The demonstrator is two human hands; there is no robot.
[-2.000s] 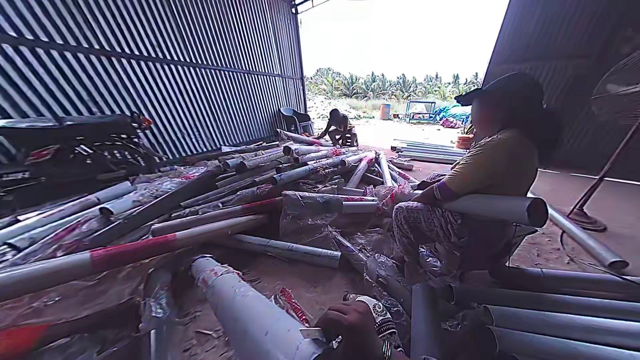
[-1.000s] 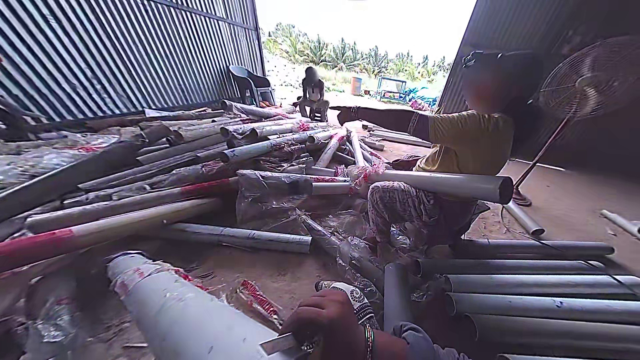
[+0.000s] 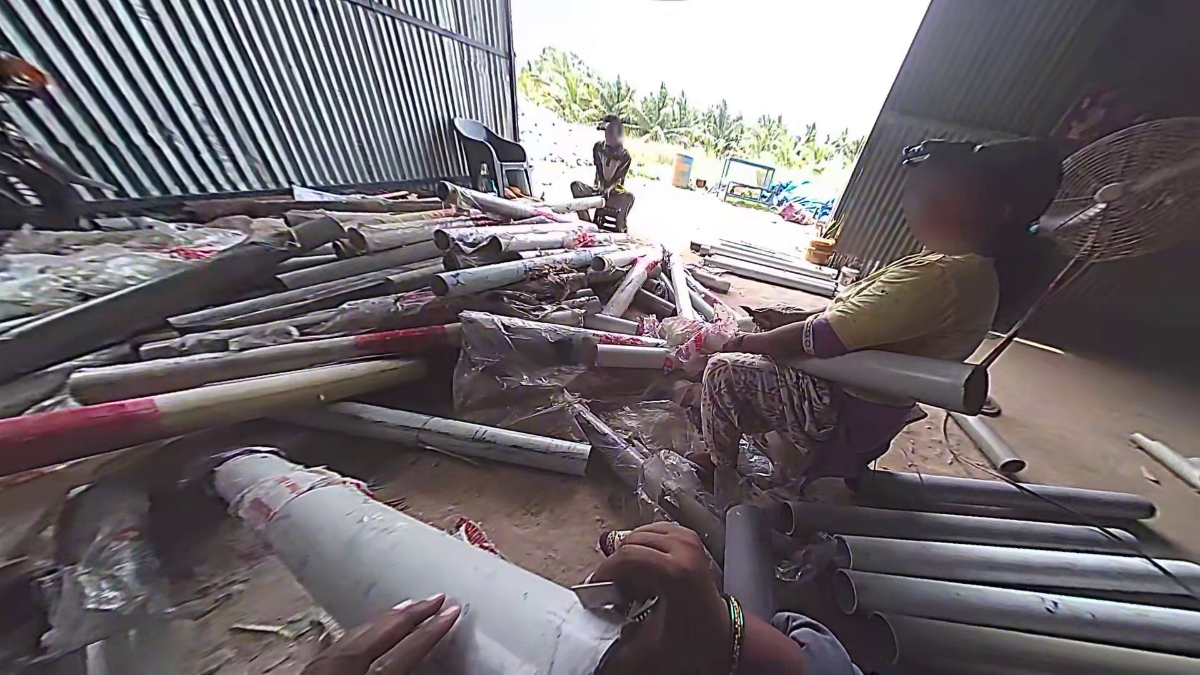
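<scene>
A thick white plastic pipe [image 3: 403,544] lies diagonally before me, with torn plastic wrap [image 3: 291,492] around its far end. My left hand [image 3: 389,642] rests on the pipe's near part, fingers extended and holding nothing. At the pipe's near right side, my right hand [image 3: 656,572] is closed on a flat metal blade [image 3: 595,591], whose tip is at the pipe's surface. The blade's grip is hidden in my fingers. Bangles [image 3: 734,633] circle my right wrist.
A co-worker [image 3: 909,309] sits at the right with a grey pipe [image 3: 900,375] across the lap. Several grey pipes [image 3: 1022,592] lie at lower right, and a pipe heap [image 3: 506,272] fills the middle. A pedestal fan [image 3: 1116,192] stands at right; another person [image 3: 611,173] sits farther back.
My left hand has come into view on the pipe. The co-worker's arm, raised outward one second ago, is lowered toward the plastic wrap. The view has shifted somewhat.
</scene>
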